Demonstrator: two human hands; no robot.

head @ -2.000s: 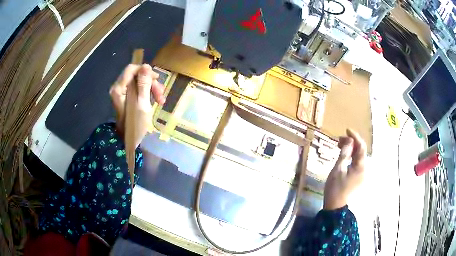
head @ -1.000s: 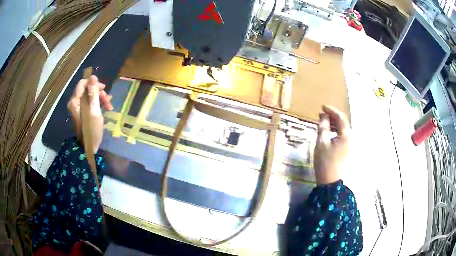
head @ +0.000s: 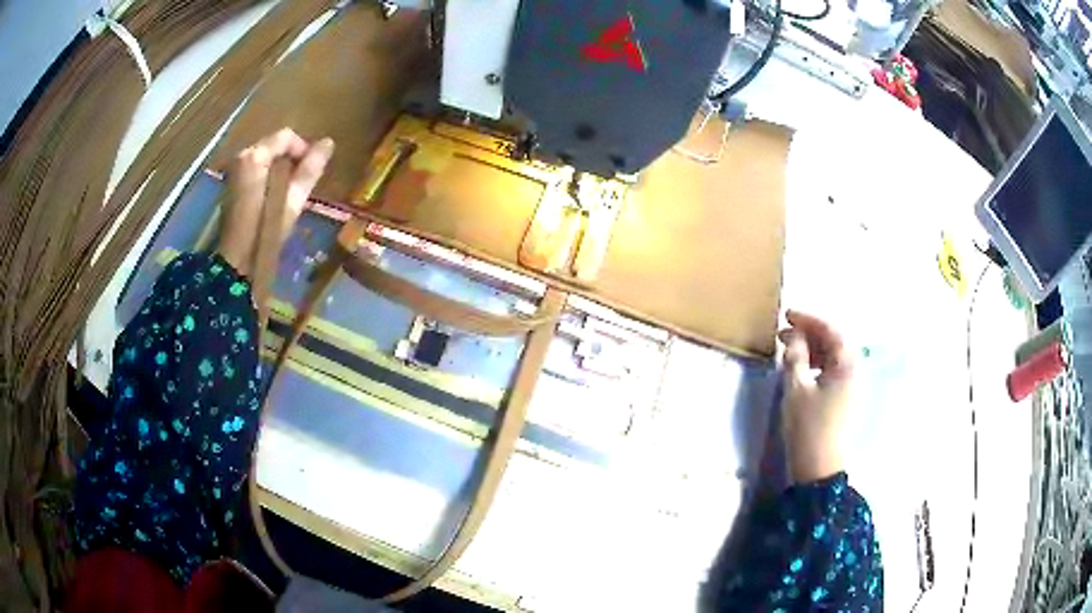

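Note:
The tan-brown panel (head: 707, 258) lies under the sewing machine head (head: 605, 84). The yellow-gold clamp frame (head: 467, 180) sits on the panel, its right part under the head. A brown handle strap (head: 517, 389) hangs from the panel's front edge as a U-shaped loop towards me, over the clear-grey template (head: 359, 407). My left hand (head: 270, 192) is at the left, holding a loose brown strap (head: 267, 258) that hangs down along my sleeve. My right hand (head: 817, 389) is beside the panel's front right corner, fingers curled, with nothing seen in it.
A thick strap bundle (head: 72, 156) lies along the left side. At the right are a control screen (head: 1051, 198), a red thread cone (head: 1038, 374), a yellow disc (head: 952, 263) and a thin black cable (head: 974, 419). A small thin metal tool (head: 923, 545) lies at the lower right.
The clamp frame, panel, template and hanging strap loop have shifted left relative to the machine head. Both hands stay at the sides, the left with its strap. The camera view has also shifted.

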